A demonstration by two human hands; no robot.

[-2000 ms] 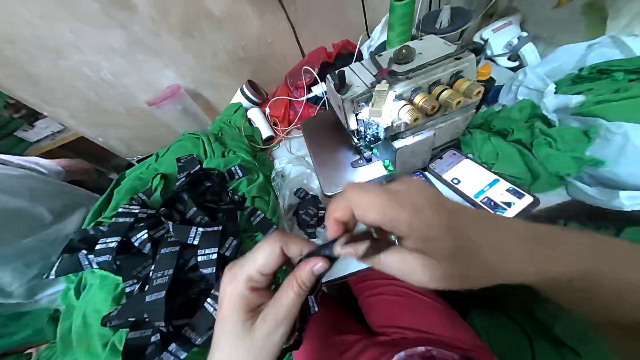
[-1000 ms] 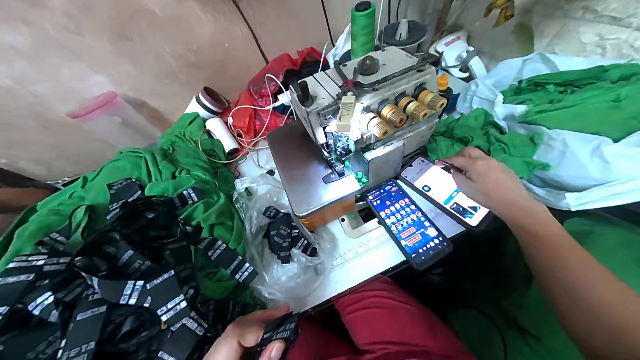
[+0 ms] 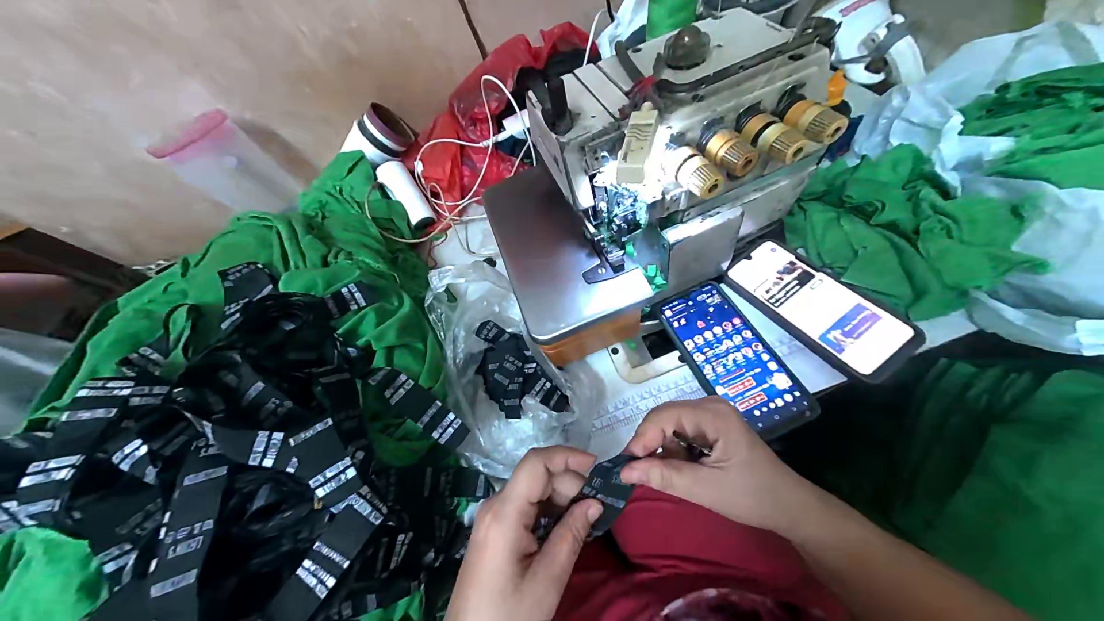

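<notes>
Between my two hands, over my lap, is a black fabric label strip [image 3: 607, 485] with light printing. My left hand [image 3: 526, 535] pinches its near side between thumb and fingers. At its upper right end, my right hand [image 3: 711, 470] grips the strip, and a small dark metal tool, its kind unclear, shows among those fingers. A heap of the same black printed strips [image 3: 259, 448] lies on green cloth at left. More cut labels [image 3: 513, 371] sit in a clear plastic bag [image 3: 457, 302] beside the overlock sewing machine [image 3: 681, 129].
Two lit phones, a dark-screened one [image 3: 733, 358] and a white-screened one [image 3: 824, 310], lie right of the machine's metal plate [image 3: 561, 250]. White cable, a thread cone [image 3: 405, 194] and a red plastic bag [image 3: 517, 78] are behind. Green cloth [image 3: 914, 228] is piled at right.
My right hand has come back from the white-screened phone to the label strip at my left hand. That phone's screen shows different content.
</notes>
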